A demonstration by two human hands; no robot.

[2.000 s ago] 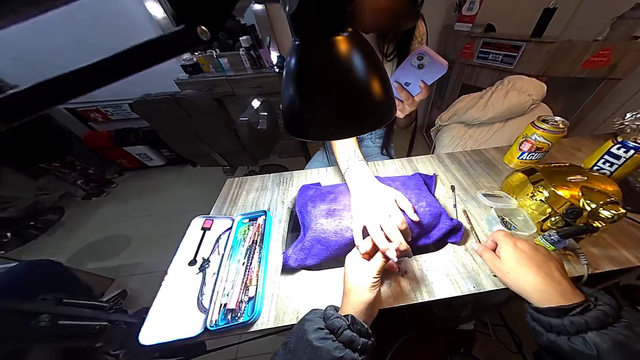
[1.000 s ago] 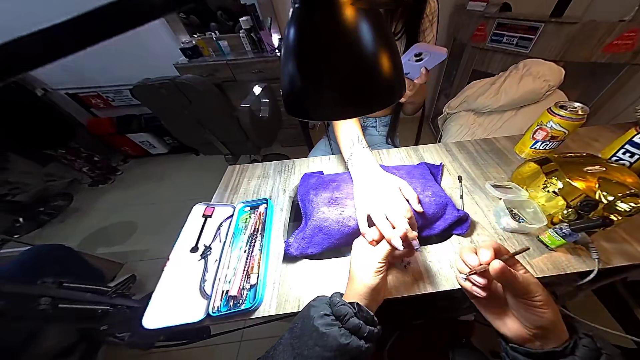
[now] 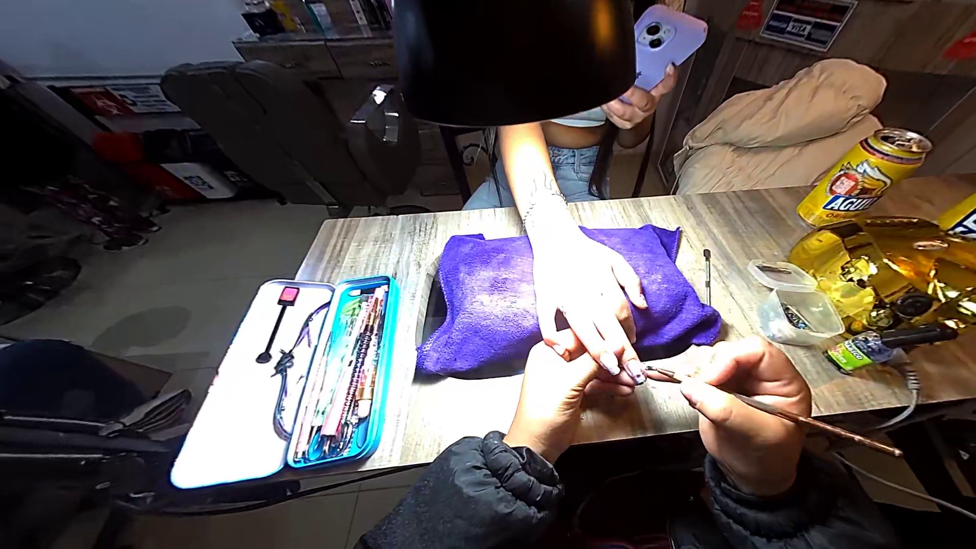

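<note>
My left hand (image 3: 553,393) holds the fingers of another person's hand (image 3: 583,286), which rests palm down over a purple towel (image 3: 488,305). Between the thumb and fingers of my right hand (image 3: 751,408) is a thin nail brush (image 3: 808,422); its tip is at or very near a painted fingernail (image 3: 635,370) of that hand. Whether the tip touches the nail is hard to tell. A black lamp shade (image 3: 515,61) hangs above the towel and hides part of the other person, whose other hand (image 3: 637,107) holds a lilac phone (image 3: 669,44).
An open case (image 3: 390,366) of brushes lies at the left of the wooden table (image 3: 358,248). On the right are a small clear tub (image 3: 801,319), its lid (image 3: 779,274), a dark-capped bottle (image 3: 854,352), a yellow drink can (image 3: 862,179), a shiny gold object (image 3: 877,259) and a cable (image 3: 911,389).
My right hand was at the table beside a thin tool, then lifted with the brush; now it has moved left to the other person's fingertips. The view has moved closer.
</note>
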